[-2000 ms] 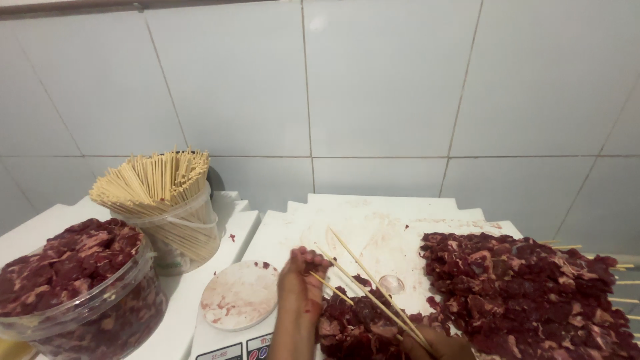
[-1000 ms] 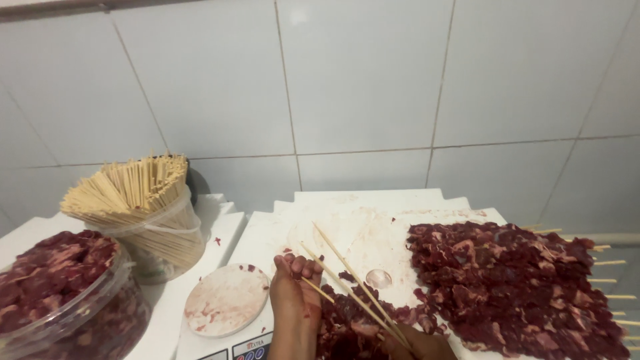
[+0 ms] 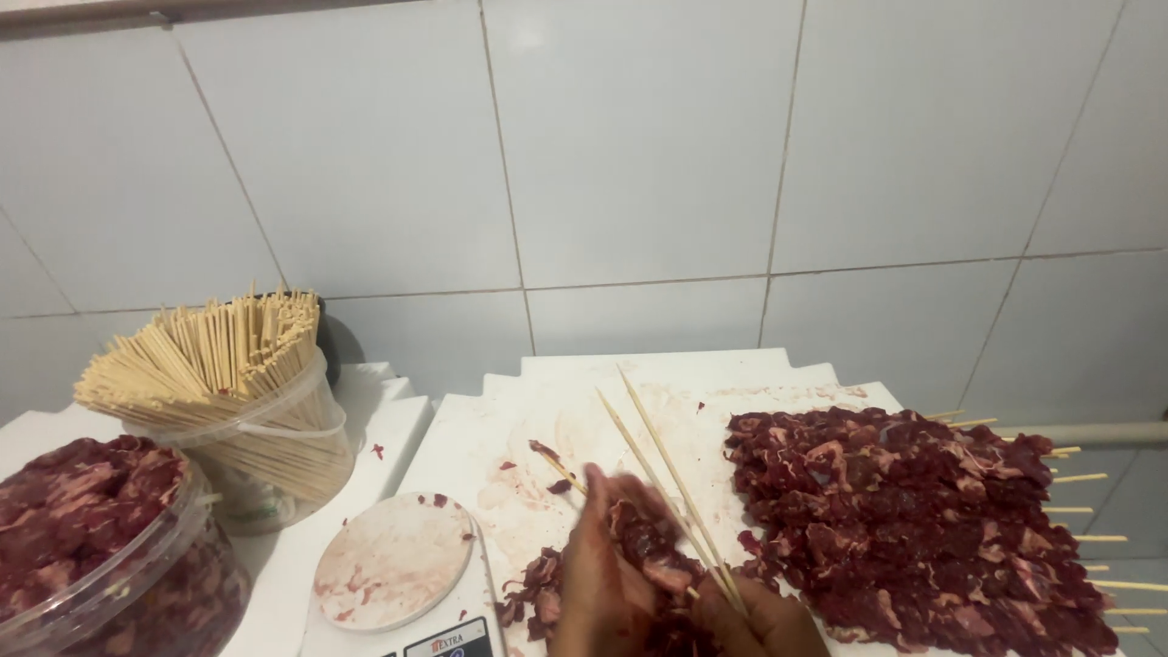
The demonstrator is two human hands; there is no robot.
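Observation:
My left hand (image 3: 602, 566) is curled around raw meat pieces (image 3: 643, 538) on a wooden skewer, whose tip (image 3: 558, 467) sticks out past the fingers to the upper left. In my right hand (image 3: 762, 616), at the bottom edge, are the lower ends of two more bare skewers (image 3: 671, 456) that point up and left, and it also seems to hold the meat skewer's near end. Loose meat (image 3: 538, 584) lies under and beside my left hand. To the right, loaded meat skewers (image 3: 912, 529) lie side by side, their bare ends toward the right.
A white cutting board (image 3: 593, 374) lies under the meat. Left of my hands is a kitchen scale with a stained round plate (image 3: 397, 561). Farther left stand a clear tub of raw meat (image 3: 109, 584) and a plastic bucket (image 3: 338, 438) full of wooden skewers. A tiled wall (image 3: 639, 137) rises behind.
My left hand has gone from fingertips near the skewer's tip to a grip around meat on the skewer. My right hand still holds the two bare skewers.

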